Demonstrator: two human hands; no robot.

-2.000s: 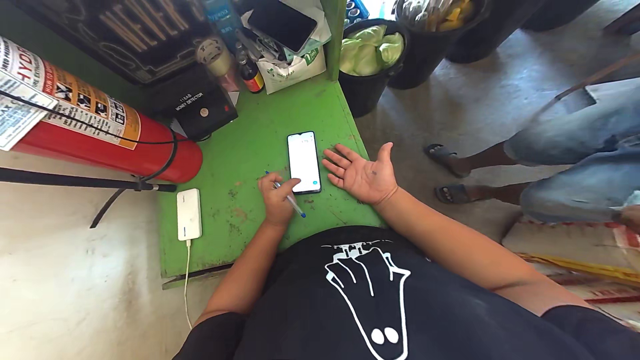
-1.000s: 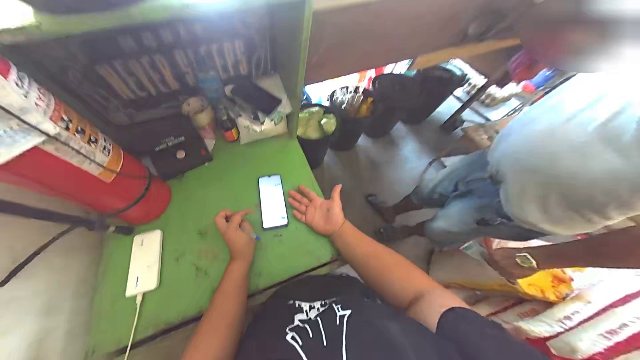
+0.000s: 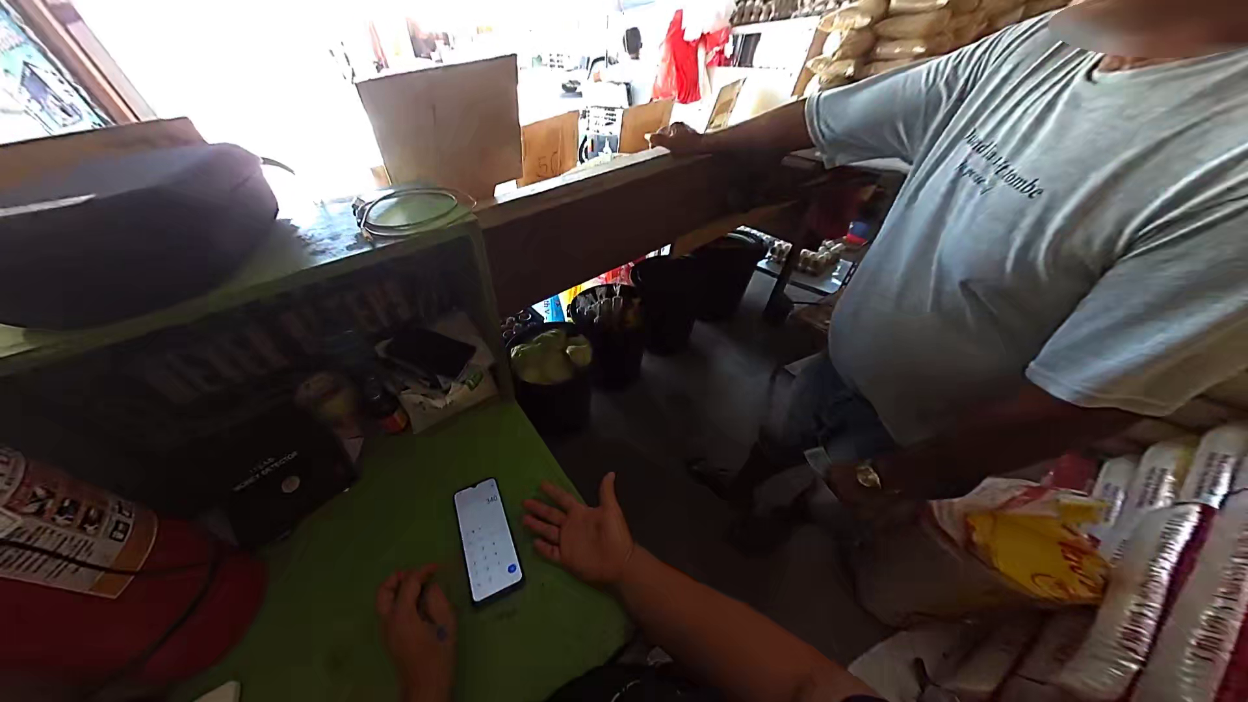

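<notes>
A smartphone with a calculator on its lit screen lies face up on the green tabletop. My left hand rests just left of the phone, fingers curled around a pen, of which only a small part shows. To the right of the phone, my right hand is palm up with its fingers spread and nothing in it. Behind the phone, a black money detector stands near the shelf wall, and a second dark phone lies on a box of papers.
A red fire extinguisher stands at the left. A person in a grey shirt stands at the right, one hand on the wooden ledge. Black buckets line the floor beyond the table. Filled sacks are stacked at lower right.
The view has swung up and to the right. My left hand has moved off the phone, where it was two seconds ago. My right hand stays palm up.
</notes>
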